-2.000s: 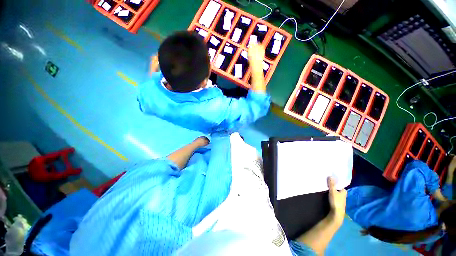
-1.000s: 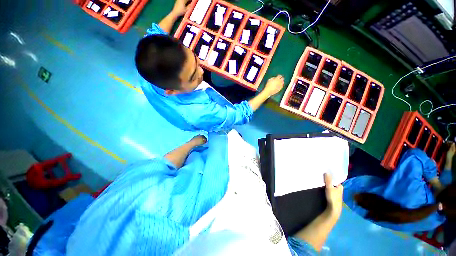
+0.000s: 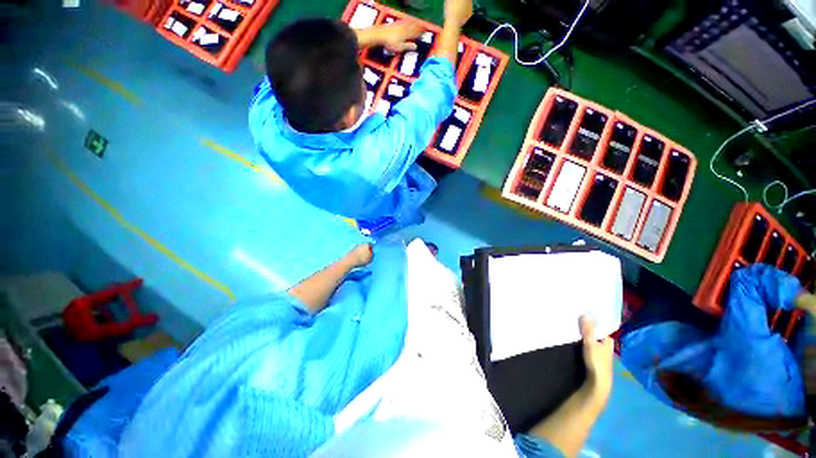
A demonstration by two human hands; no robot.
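Observation:
A flat black folder-like item (image 3: 537,385) is held against the right side of my body, tilted. A white sheet (image 3: 550,304) covers its upper part. My right hand (image 3: 598,353) grips the right edge, with the thumb on top over the sheet's lower corner and the fingers hidden underneath. My left hand (image 3: 361,254) is at the front of my blue smock, away from the folder. It is small and its fingers are partly hidden, so I cannot tell how it is closed.
A person (image 3: 340,134) sits ahead by the green bench (image 3: 528,89). Orange trays of phones (image 3: 601,170) lie on it, with another tray (image 3: 215,27) upper left and stacked trays (image 3: 752,255) right. Another person's blue sleeve (image 3: 760,309) is at right. A red stool (image 3: 107,309) stands left.
The person ahead has turned toward the bench, both arms now over the tray and one hand raised. The person at right has shifted slightly. My hold on the folder is unchanged.

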